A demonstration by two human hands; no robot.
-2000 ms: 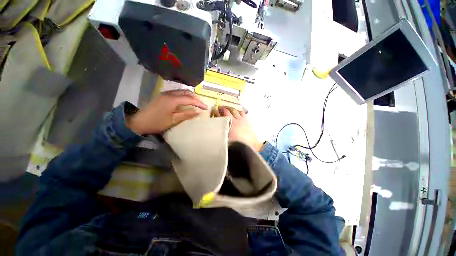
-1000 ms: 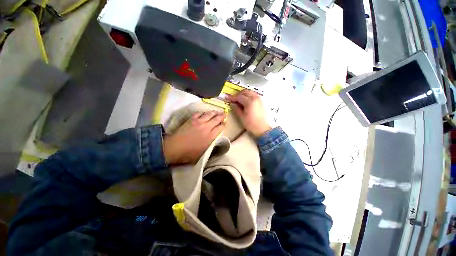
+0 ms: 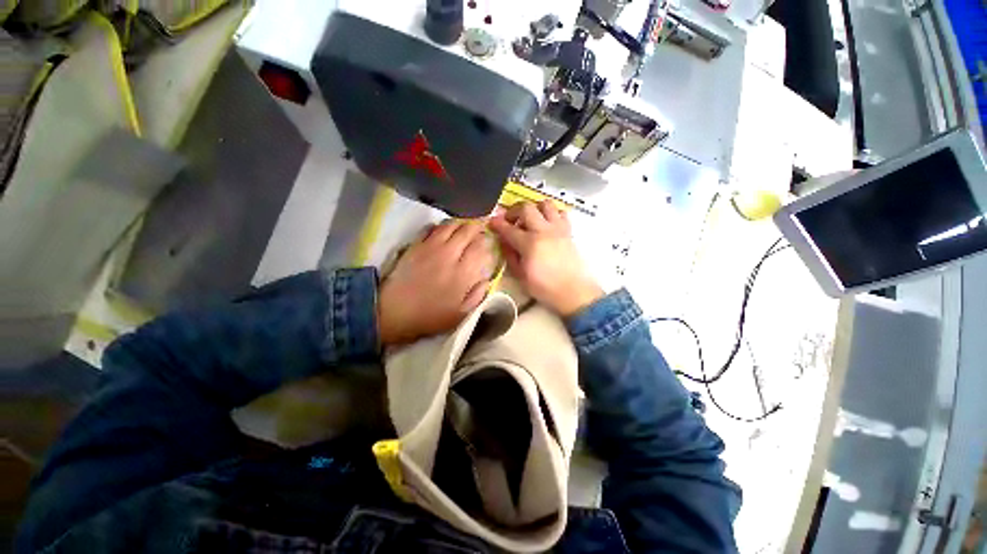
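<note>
A beige workpiece point(image 3: 422, 395) with yellow binding lies folded into an open tube, from under the machine head down to my lap. My left hand point(image 3: 438, 284) lies flat on its upper part, fingers towards the machine. My right hand point(image 3: 547, 254) is beside it, with bent fingers on the fabric edge at the yellow binding. The fingertips of both hands are close together. The yellow clamp frame point(image 3: 525, 196) shows partly behind my right fingers. The sewing machine head point(image 3: 422, 114), with its dark cover and red logo, hides the fabric's far end.
A control screen point(image 3: 898, 216) stands at the right. A thin black cable point(image 3: 745, 314) loops over the white table point(image 3: 671, 254). Stacked beige workpieces point(image 3: 81, 119) with yellow edges lie at the upper left, next to a grey plate point(image 3: 222, 195). Metal needle-area parts point(image 3: 619, 137) are right of the cover.
The workpiece has moved up under the machine head and turned, its opening now facing me. My left hand has moved onto the fabric; my right hand has come to its upper right edge. The view has shifted.
</note>
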